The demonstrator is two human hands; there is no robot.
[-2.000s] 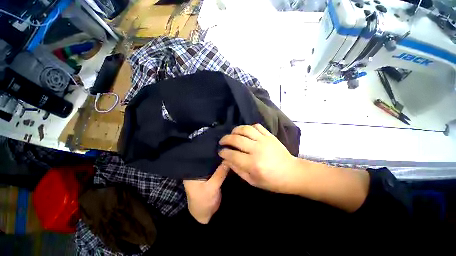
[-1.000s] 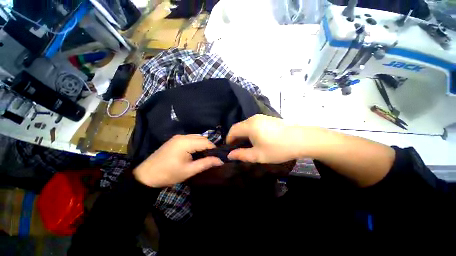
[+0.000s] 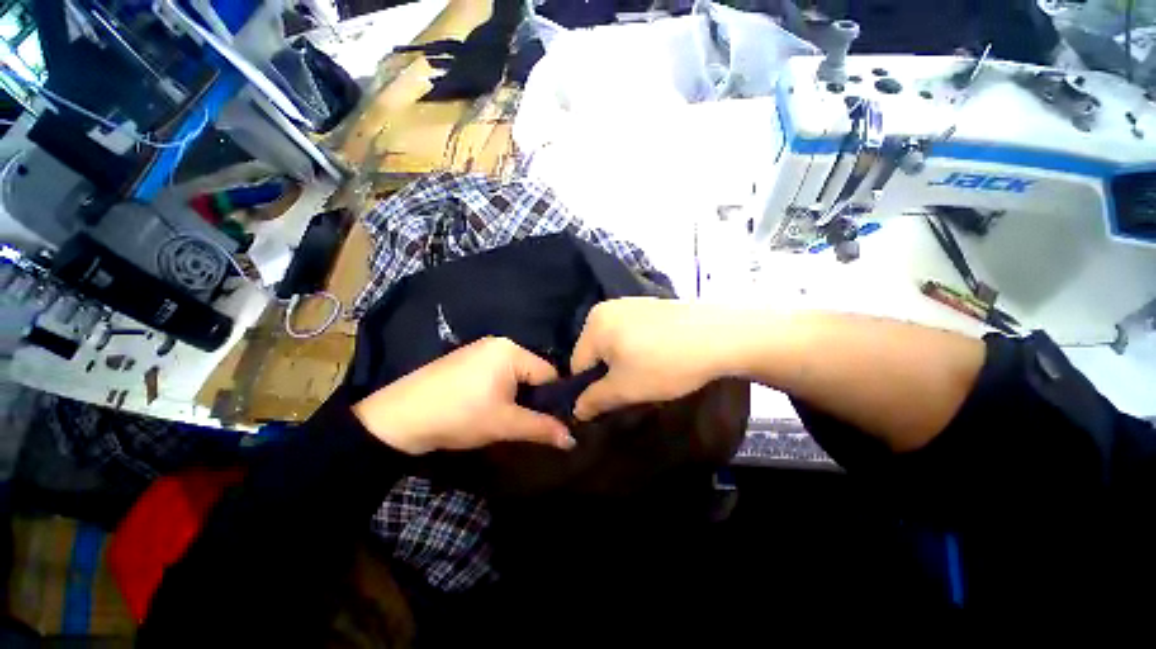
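A black fabric panel lies over the table's front edge, with a small pale slit showing checked cloth. Plaid lining is bunched behind it and also hangs below. Dark-brown cloth shows under and in front of my hands. My left hand pinches a black fold of the panel between thumb and fingers. My right hand pinches the same fold just beside it. The fingertips nearly meet, and the fold's inside is hidden.
The white sewing machine stands at the right, with snips and a thin dark tool under its arm. Taped cardboard, a black object with a pale loop and a dark cylinder are at the left. Something red is low left.
My left hand has come out from under the black panel and now grips its fold from above. My right hand has shifted to pinch beside it. The view has tilted slightly.
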